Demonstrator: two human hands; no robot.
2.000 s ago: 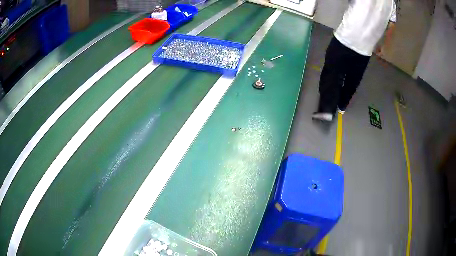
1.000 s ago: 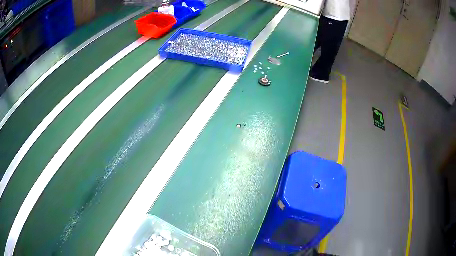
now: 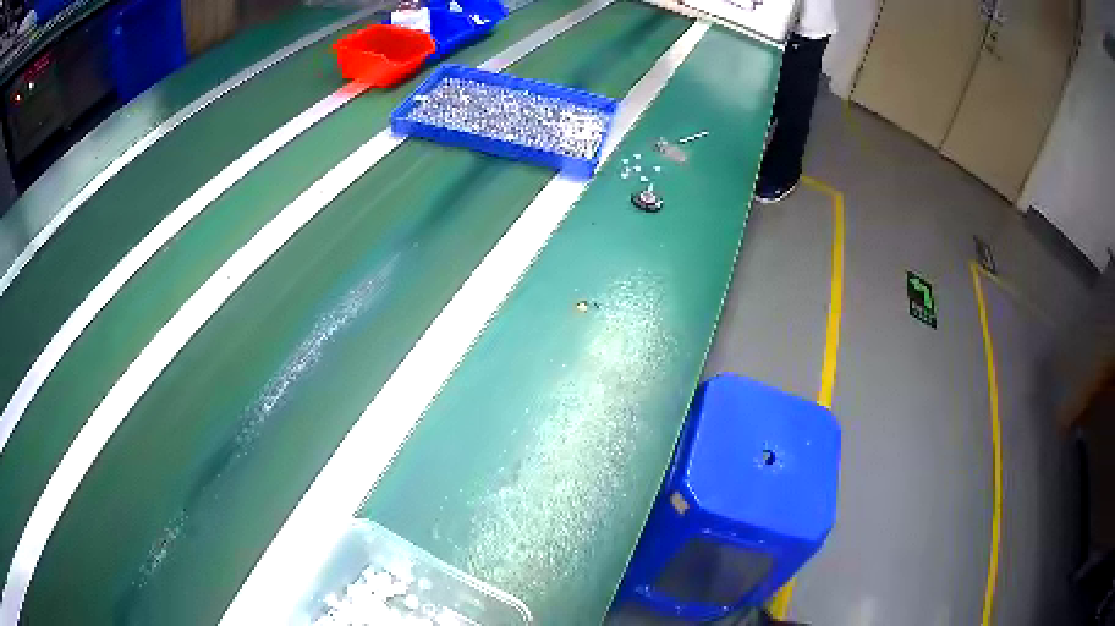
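Observation:
Neither of my hands is in view. Nearest in front of me, at the bottom edge, is a clear plastic parts bin (image 3: 471, 588), cut off by the picture's rim. White and pale small disc parts (image 3: 382, 597) lie heaped in it. Further up the green bench (image 3: 489, 452) lie a tiny part (image 3: 582, 307), a small dark round part (image 3: 647, 198) with several loose white bits (image 3: 633, 168) beside it, and a thin hand tool (image 3: 693, 137).
A blue parts tray (image 3: 575, 160) full of tiny shiny parts sits across the conveyor's white rails (image 3: 422, 373). A red bin (image 3: 383, 56) and a blue bin (image 3: 467, 22) are behind it. A blue stool (image 3: 761, 446) stands right of the bench. A person (image 3: 795, 116) stands at the far end.
The person in the white top has moved away along the bench and is now partly cut off by the top edge. The view has shifted slightly. The bins and tray look unchanged.

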